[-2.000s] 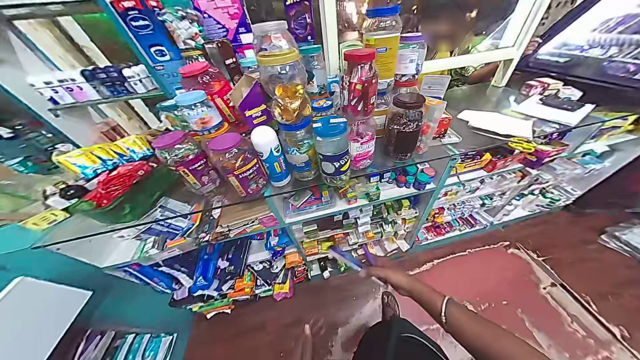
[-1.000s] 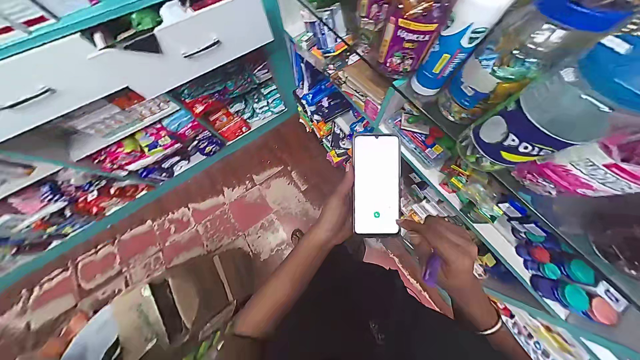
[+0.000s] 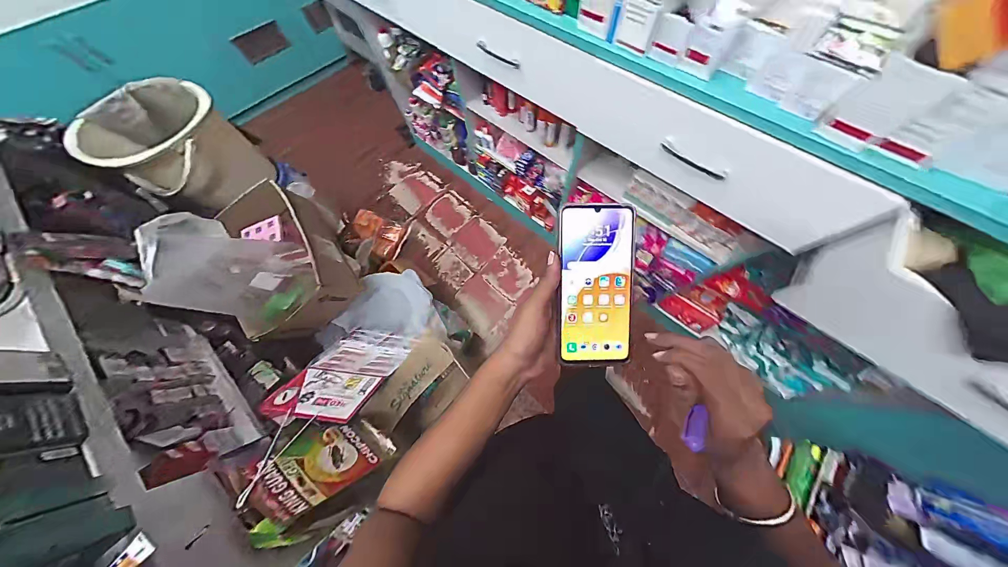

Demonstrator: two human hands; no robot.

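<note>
My left hand (image 3: pixel 535 323) holds a smartphone (image 3: pixel 596 283) upright by its left edge, its lit screen facing me with rows of app icons on a blue and yellow background. Just right of the phone is my right hand (image 3: pixel 705 386), fingers bent and a little apart from the screen. A purple object (image 3: pixel 694 428), perhaps the end of a pen, sticks out below its curled fingers; most of it is hidden by the hand. A pale bangle (image 3: pixel 760 520) circles the right wrist.
Cardboard boxes (image 3: pixel 421 382) and a beige bucket (image 3: pixel 146 126) stand on the left. A white drawer unit (image 3: pixel 614 102) with shelves of packets below runs across the upper right. Worn red floor tiles (image 3: pixel 472 244) lie between. More packets (image 3: pixel 866 488) fill the lower right.
The view has swung away from the glass counter with jars. The phone, absent from view two seconds ago, was in my left hand one second ago; its screen has gone from mostly white to app icons.
</note>
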